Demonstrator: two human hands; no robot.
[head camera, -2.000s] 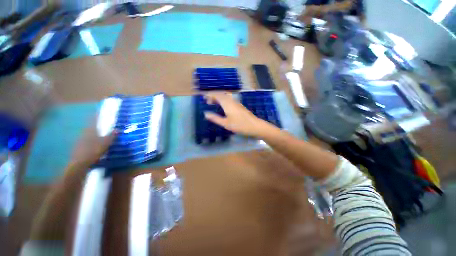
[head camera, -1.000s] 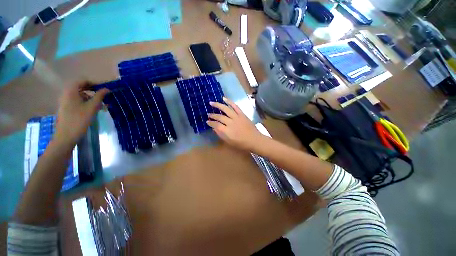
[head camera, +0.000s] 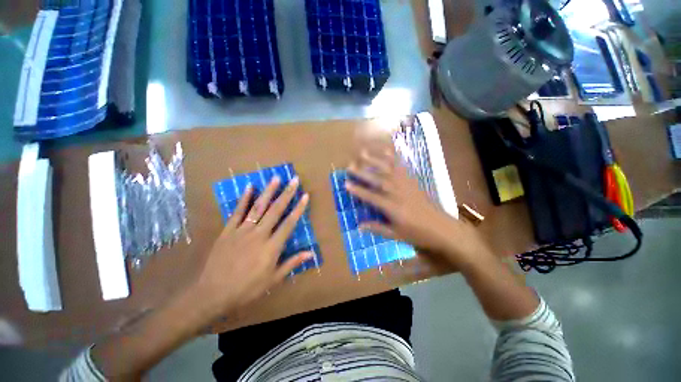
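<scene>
Two bright blue solar cell panels lie side by side on the brown table near its front edge, with a gap between them. My left hand (head camera: 250, 242), bare with a ring, lies flat with fingers spread over the left panel (head camera: 230, 192). My right hand (head camera: 392, 198) is over the right panel (head camera: 366, 254); it is blurred, and whether it presses on the panel cannot be told. Fine silver wire ends stick out from the panels' edges. Both hands cover part of the panels.
Silver ribbon piles with white strips lie left (head camera: 153, 205) and right (head camera: 418, 153). Dark stacked cell strings (head camera: 235, 45) and a finished stack (head camera: 67, 67) are behind. A grey round housing (head camera: 485, 71), black box (head camera: 556, 186), yellow sponge (head camera: 508, 183) and cables are at right.
The view has tilted down. My hands have moved from the stacks at the back to the table's front, where two blue panels now lie under them.
</scene>
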